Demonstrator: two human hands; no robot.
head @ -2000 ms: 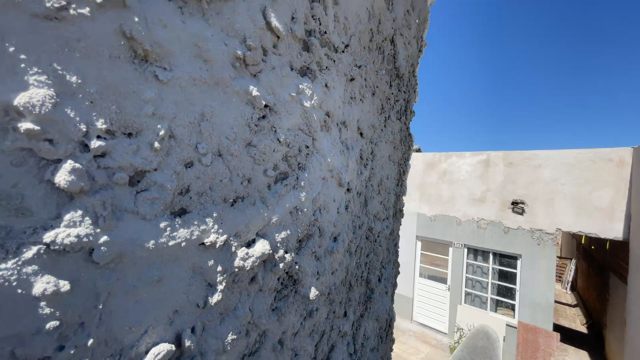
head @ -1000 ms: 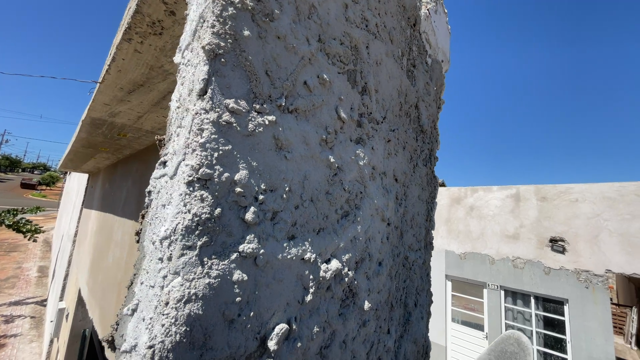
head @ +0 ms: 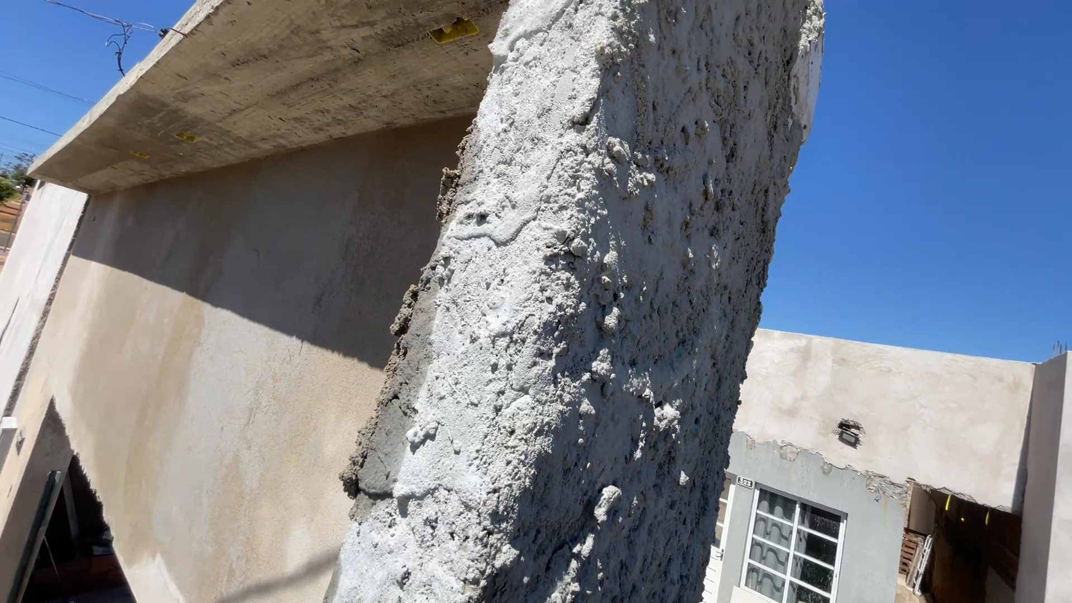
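Note:
Neither my left hand nor my right hand shows in the head view. A pillar coated in rough grey mortar (head: 578, 335) fills the middle, close to the camera, and appears tilted. Its left face is sunlit, while its right face is mostly shaded and lumpy. Darker mortar (head: 389, 419) forms a ragged ridge along the left edge. Behind it on the left stands a smooth plastered wall (head: 209, 352) under a concrete slab (head: 276, 84). What my hands hold or touch is hidden.
At the lower right is a grey house front with a white-framed window (head: 794, 544) and a wall lamp (head: 849, 432) above. A dark opening (head: 63, 536) lies at the lower left. Overhead wires (head: 42, 88) cross the sky at the upper left.
The view has swung left and pulled back from the pillar, bringing its sunlit left face, the overhanging slab and the plastered wall into sight. No hand appears in any frame.

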